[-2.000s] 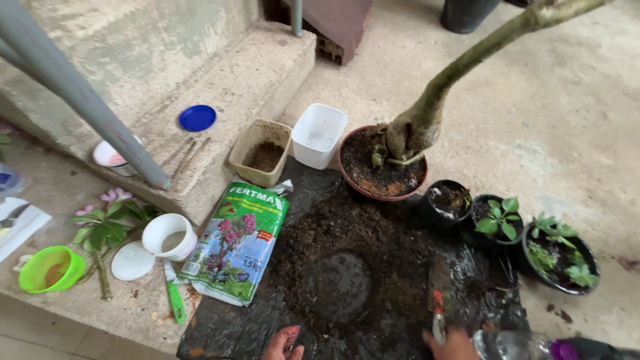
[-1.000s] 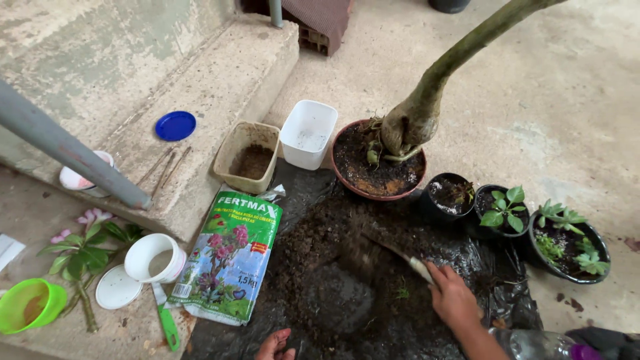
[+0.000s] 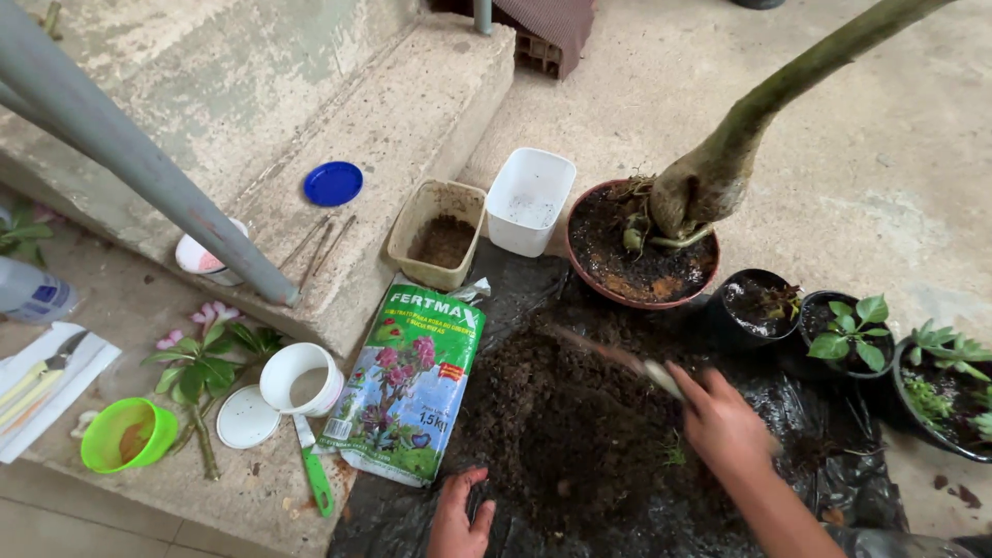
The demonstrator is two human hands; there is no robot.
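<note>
Dark potting soil [image 3: 589, 449] lies spread on a black plastic sheet [image 3: 395, 511]. My right hand [image 3: 725, 430] grips the pale handle of a small garden tool [image 3: 612, 356], blurred, its blade over the back of the soil. Near the front of the sheet is my left hand [image 3: 463, 515], fingers apart and holding nothing, just below a printed substrate bag [image 3: 411, 380]. Behind the soil stands a brown round pot [image 3: 709, 287] with a thick-trunked desert rose [image 3: 701, 182]. A beige tub [image 3: 403, 252] with some soil and a white plastic tub [image 3: 527, 232] stand beside each other.
Black pots with small plants [image 3: 756, 306] [image 3: 852, 333] [image 3: 945, 395] line the right. A concrete step [image 3: 403, 101], a metal rail [image 3: 147, 155], a green bowl [image 3: 128, 438], a white cup [image 3: 302, 380], a green-handled knife [image 3: 316, 477] and cut flowering stems [image 3: 198, 372] are at the left.
My right hand, low beside the soil two seconds ago, is farther forward with the tool. Soil now covers much of the bare round patch seen earlier in the middle.
</note>
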